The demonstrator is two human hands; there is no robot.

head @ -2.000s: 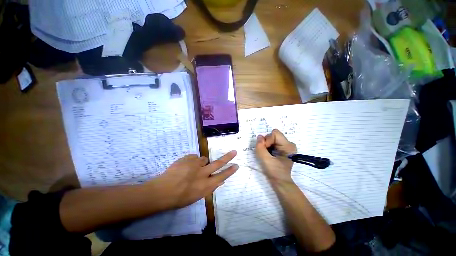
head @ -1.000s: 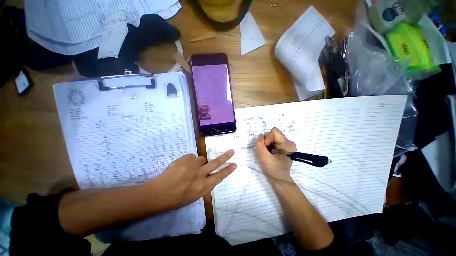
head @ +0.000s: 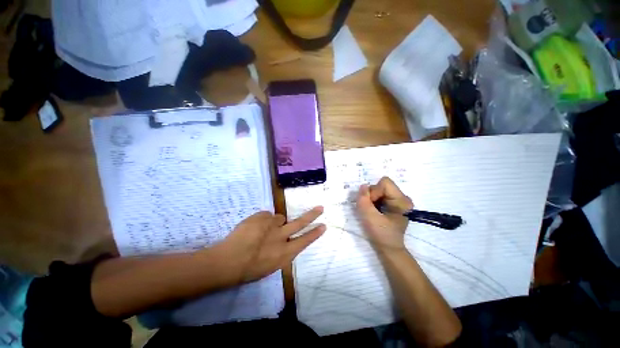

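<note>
The ruled notebook [head: 462,183] lies open in front of me on the right, with small handwriting near its upper left. My right hand [head: 385,214] grips a black pen [head: 435,218] over the writing; the pen's tip is hidden by the fingers. My left hand [head: 266,243] lies flat with fingers spread, the palm on the printed form [head: 183,183] and two fingertips on the notebook's left edge. The form is held by a clipboard's metal clip [head: 185,118]. A smartphone [head: 297,132] with a lit pink-purple screen lies above the gap between form and notebook.
Turned-over white sheets [head: 109,41] and dark fabric [head: 214,58] are at the upper left. A curled paper slip [head: 418,75], a small paper piece [head: 348,56] and a black strap [head: 309,42] lie along the top. A clear plastic bag [head: 510,88] and green packet [head: 563,66] are at the upper right.
The whole view has shifted slightly. My right hand with the pen has moved a little to the right along the writing. My left hand stays spread in the same place on the papers.
</note>
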